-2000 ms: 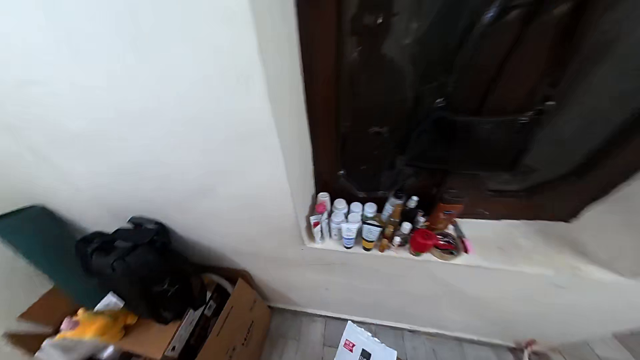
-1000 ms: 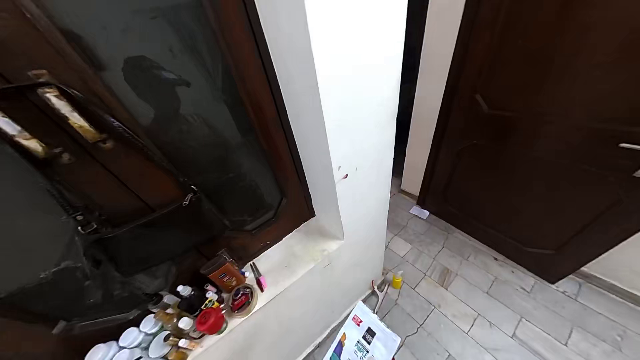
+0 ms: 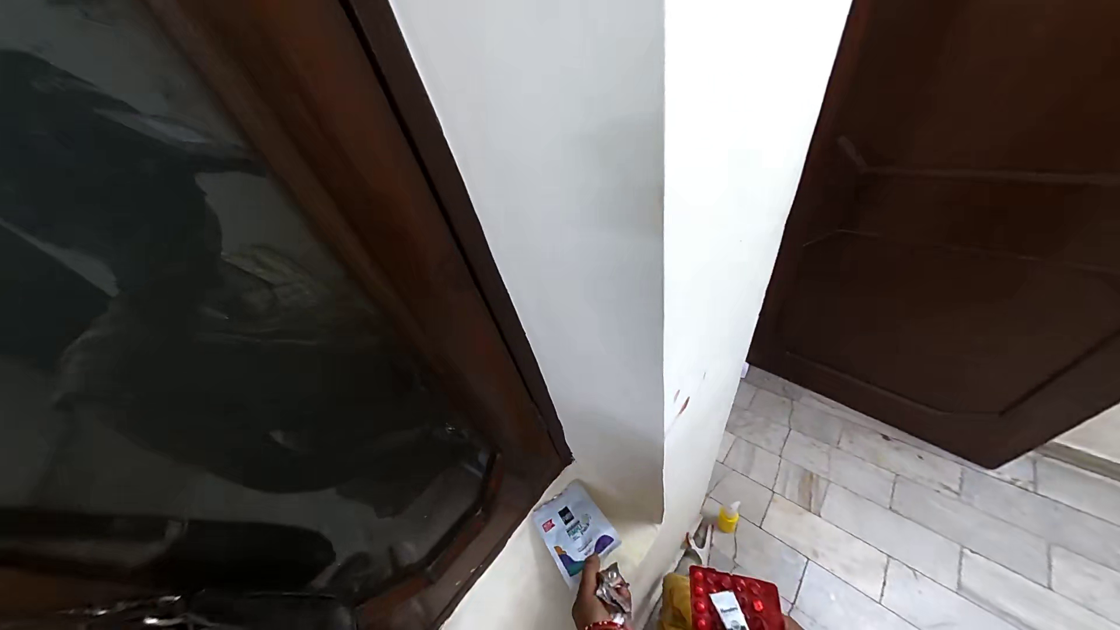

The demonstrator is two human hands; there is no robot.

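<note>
My left hand (image 3: 591, 597), with a red bangle at the wrist, is at the bottom centre. It holds a crumpled silver foil packet (image 3: 613, 588), and a finger touches the lower edge of a white printed pouch (image 3: 576, 530). The pouch lies at the corner of the white window sill (image 3: 518, 584). To the right, a little of my right hand (image 3: 793, 623) shows at the edge of a red item with rounded bumps (image 3: 759, 604). A small white printed packet (image 3: 728, 610) lies on it, with something yellow (image 3: 675, 601) beside it. Most of the right hand is out of view.
A dark wood-framed glass window (image 3: 350, 262) fills the left. The white wall corner (image 3: 663, 262) stands beside the sill. On the tiled floor (image 3: 866, 542) are a small yellow bottle (image 3: 728, 517) and a pale object (image 3: 698, 540) by the wall. A brown door (image 3: 954, 289) is behind.
The view has swung far to the right. My hands have come into view at the bottom. The white pouch, low in the view beneath the sill earlier, is now on the sill's corner.
</note>
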